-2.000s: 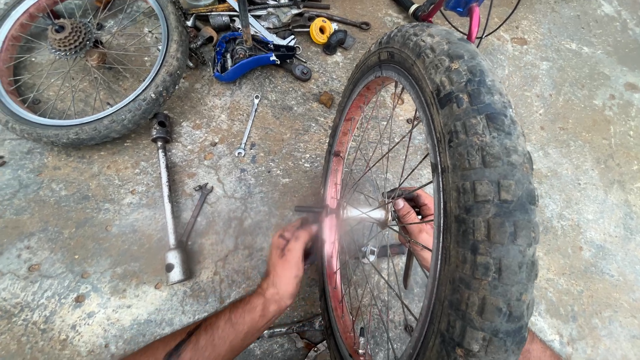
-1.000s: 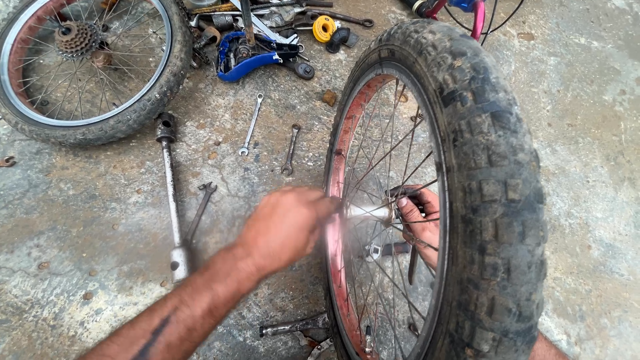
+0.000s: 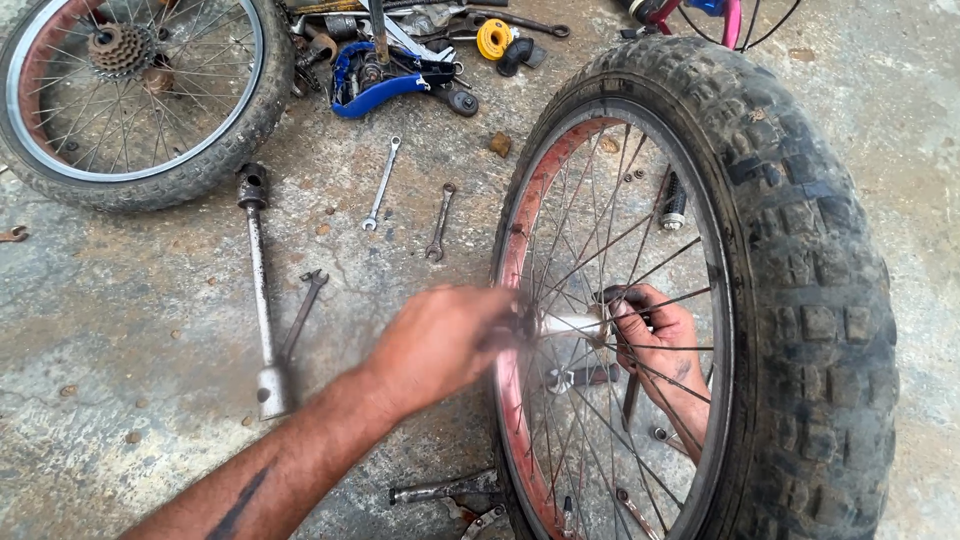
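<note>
A bicycle wheel with a knobby tyre [image 3: 810, 300] and a red-sided rim stands upright at the right, its silver hub [image 3: 574, 325] seen through the spokes. My left hand [image 3: 457, 337], blurred, is at the near-left end of the hub, fingers curled; whether it grips the axle or a small part there is hidden by blur. On the far side, seen through the spokes, my right hand [image 3: 656, 330] pinches the other axle end with thumb and fingers. A dark flat tool [image 3: 631, 401] shows below that hand; I cannot tell whether the hand holds it.
Another wheel with a sprocket cluster [image 3: 120, 51] lies upper left. A long socket wrench [image 3: 261, 292] and several combination wrenches, one small and shiny [image 3: 382, 184], lie on the concrete. Mixed tools and a blue-edged holder [image 3: 382, 96] are at the top; a ratchet-like tool [image 3: 446, 489] lies below.
My left hand stays by the near hub end, moving quickly and blurred, its pose differing between frames. My right hand keeps its place at the far end.
</note>
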